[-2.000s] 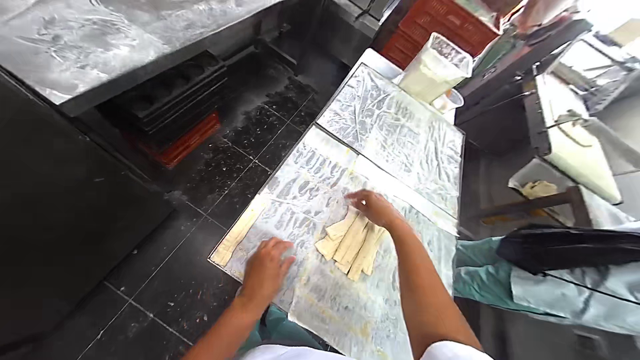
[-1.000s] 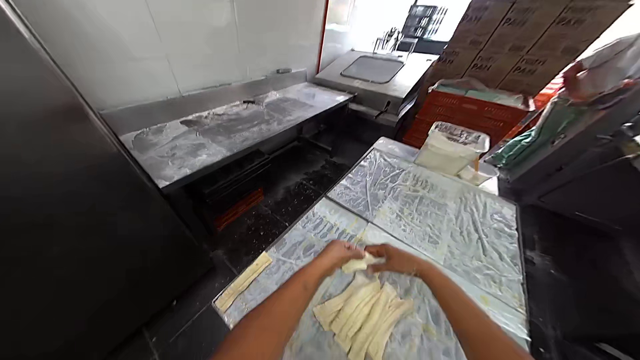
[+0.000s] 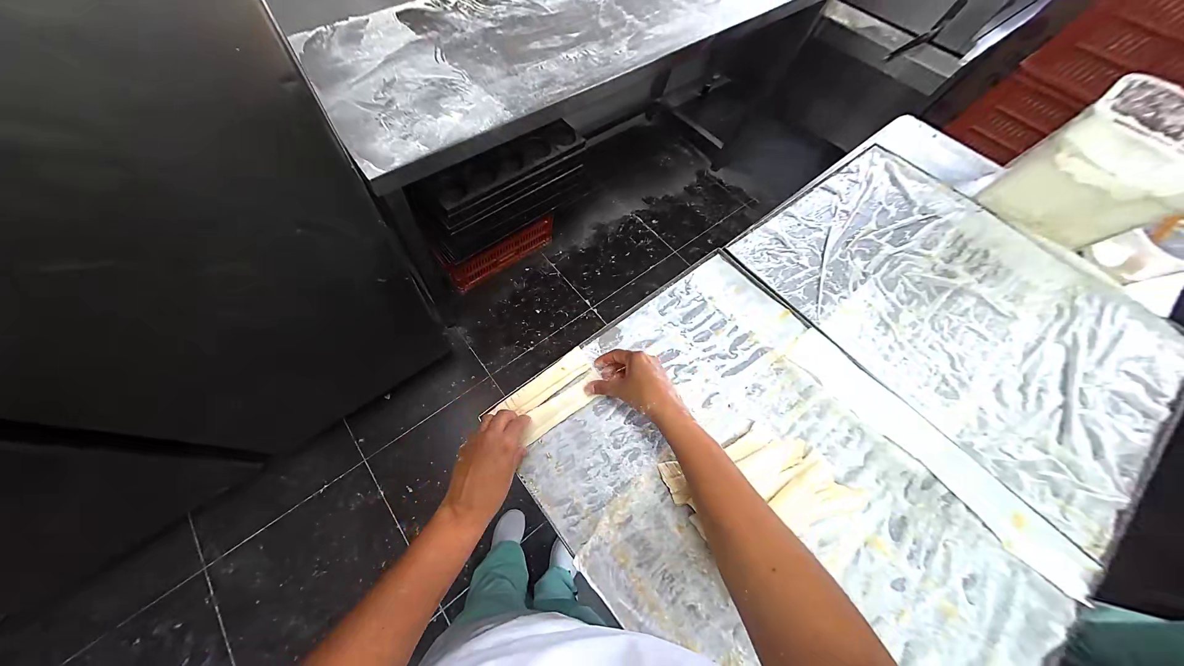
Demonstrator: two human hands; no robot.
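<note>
A strip of dough (image 3: 560, 413) lies along the left edge of the plastic-covered table (image 3: 638, 518), beside another flat dough strip (image 3: 546, 379). My left hand (image 3: 499, 444) holds the near end of the strip at the table's corner. At its far end, my right hand (image 3: 631, 379) pinches the dough between thumb and fingers. Several more dough strips (image 3: 777, 472) are fanned out in a pile on the plastic, partly hidden behind my right forearm.
A floured steel counter (image 3: 462, 83) stands across a gap of dark tiled floor, with stacked trays and a red crate (image 3: 504, 252) beneath. A plastic tub (image 3: 1078, 176) sits at the far right end of the table, near red crates (image 3: 1064, 83). A dark cabinet (image 3: 185, 213) rises at left.
Both hands have moved from around the dough pile to the table's left edge. A second strip now lies there beside the one seen earlier. The view has tilted down again.
</note>
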